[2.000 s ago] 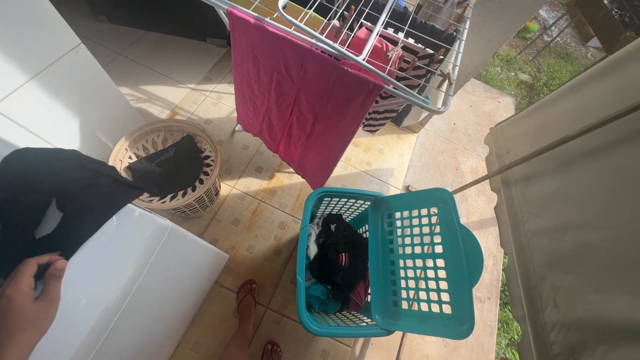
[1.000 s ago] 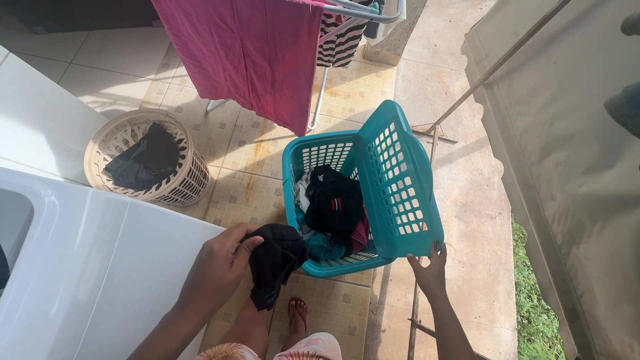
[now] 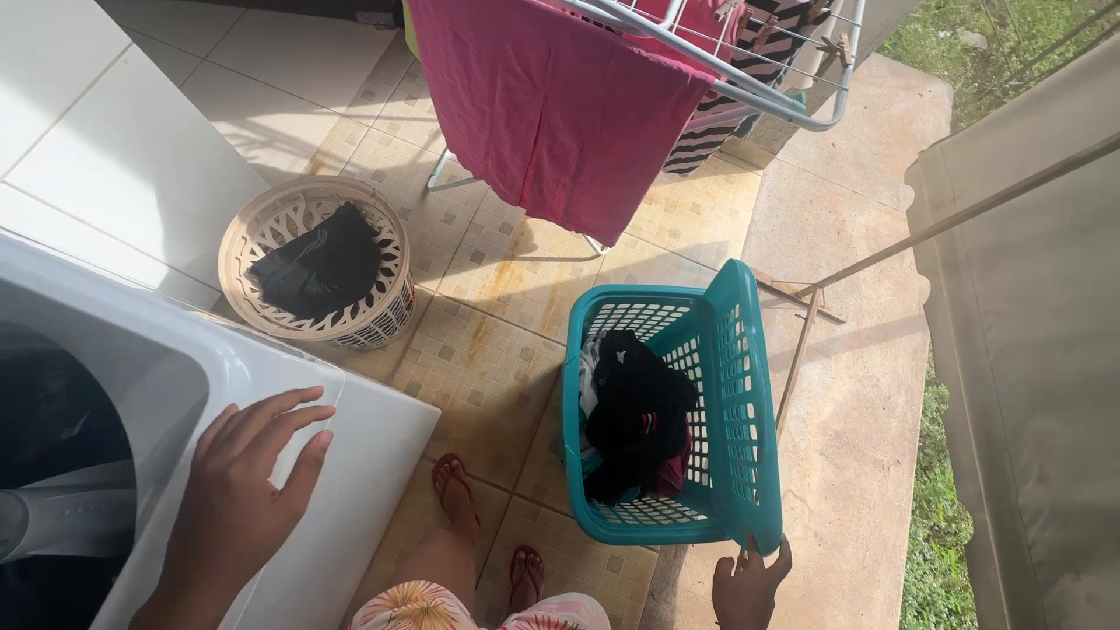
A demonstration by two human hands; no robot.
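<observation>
My left hand [image 3: 254, 490] is over the white rim of a washing machine [image 3: 350, 464], its fingers apart and holding nothing. Below and right, my right hand [image 3: 751, 582] grips the near corner of the perforated lid [image 3: 744, 411] of a teal plastic laundry basket [image 3: 575, 437]. The lid stands raised on the basket's right side. Inside the basket lie black clothes [image 3: 634, 394], a white cloth and a dark pink one. The washer's dark drum [image 3: 66, 420] shows at the left, with a grey central part in it.
A beige wicker-style plastic basket [image 3: 398, 306] with a black cloth [image 3: 324, 262] stands beside the washer. A drying rack [image 3: 770, 101] bears a pink cloth [image 3: 560, 114] and striped fabric. Wooden poles [image 3: 962, 214] lean by a grey tarp [image 3: 1041, 350] on the right. My feet in red flip-flops are below.
My left hand has moved left, away from the teal basket, and no longer holds the black cloth it held a second ago. The lid, still held by my right hand, stands more upright.
</observation>
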